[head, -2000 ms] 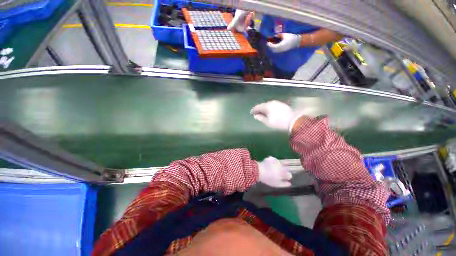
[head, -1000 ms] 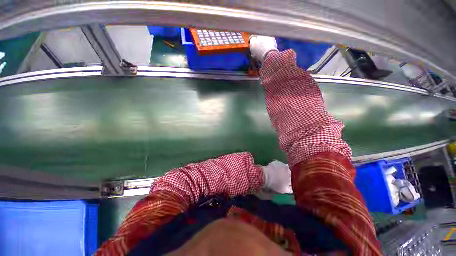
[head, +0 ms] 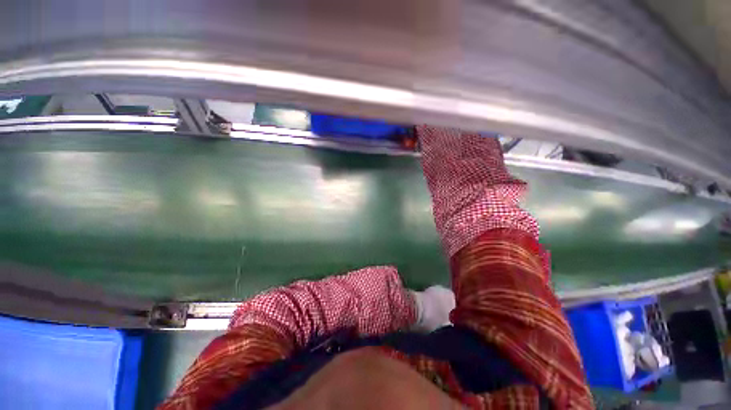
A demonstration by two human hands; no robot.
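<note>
My left hand point(head: 434, 307), in a white glove, is low at the near edge of the green conveyor belt point(head: 200, 208). Its fingers are partly hidden by my right sleeve, so I cannot tell what it holds. My right arm, in a red checked sleeve, reaches across the belt to the far rail. My right hand is hidden behind the grey overhead beam. A small orange-red and black piece point(head: 409, 138) shows at the far rail beside the right sleeve.
The grey overhead beam point(head: 240, 84) crosses the top. A blue bin point(head: 353, 126) stands behind the far rail. A large blue tote point(head: 60, 364) is at lower left. A small blue bin point(head: 597, 340) with white items point(head: 641, 348) is at lower right. A metal post bracket point(head: 168, 315) sits on the near rail.
My right hand moved from over the belt to the far side by the orange tray, then out of sight behind the beam. The view shifted; the beam now covers the tray. My left hand stayed low.
</note>
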